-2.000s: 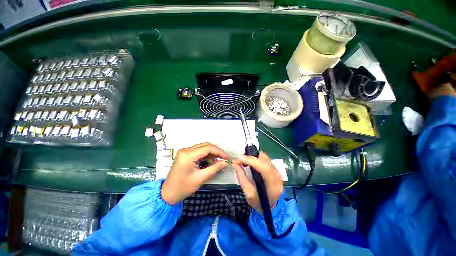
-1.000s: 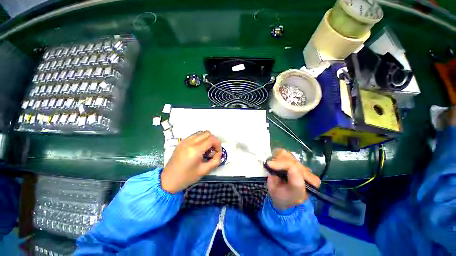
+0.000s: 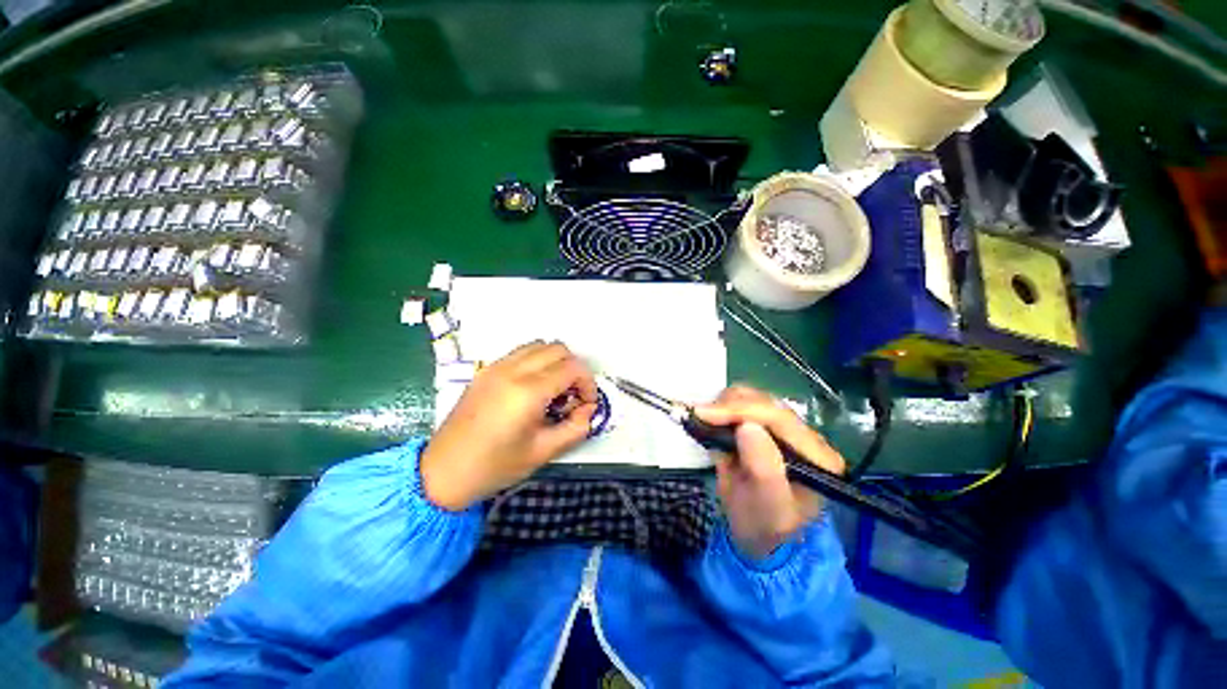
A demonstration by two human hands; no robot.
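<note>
My left hand (image 3: 505, 420) holds a small round circuit board (image 3: 596, 412) in its fingertips, low over the white work sheet (image 3: 646, 323). The fingers cover much of the board. My right hand (image 3: 770, 464) holds the black handle of a soldering iron (image 3: 727, 436). The iron's thin metal tip points left and is close to the board's upper right edge; I cannot tell whether they touch. Several small silver-white cells (image 3: 440, 320) lie loose at the sheet's left edge.
A blister tray of cells (image 3: 189, 202) is at left. The fume fan (image 3: 639, 240) stands behind the sheet. Tweezers (image 3: 783, 347), tip cleaner pot (image 3: 802, 263) and blue soldering station (image 3: 888, 289) are at right. Round boards (image 3: 513, 199) lie beside and beyond the fan. A person's blue sleeve (image 3: 1157, 471) is far right.
Two seconds ago both hands were together and the iron pointed up. The right hand then moved away to the right; now the iron is lowered, its tip near the board in the left fingers.
</note>
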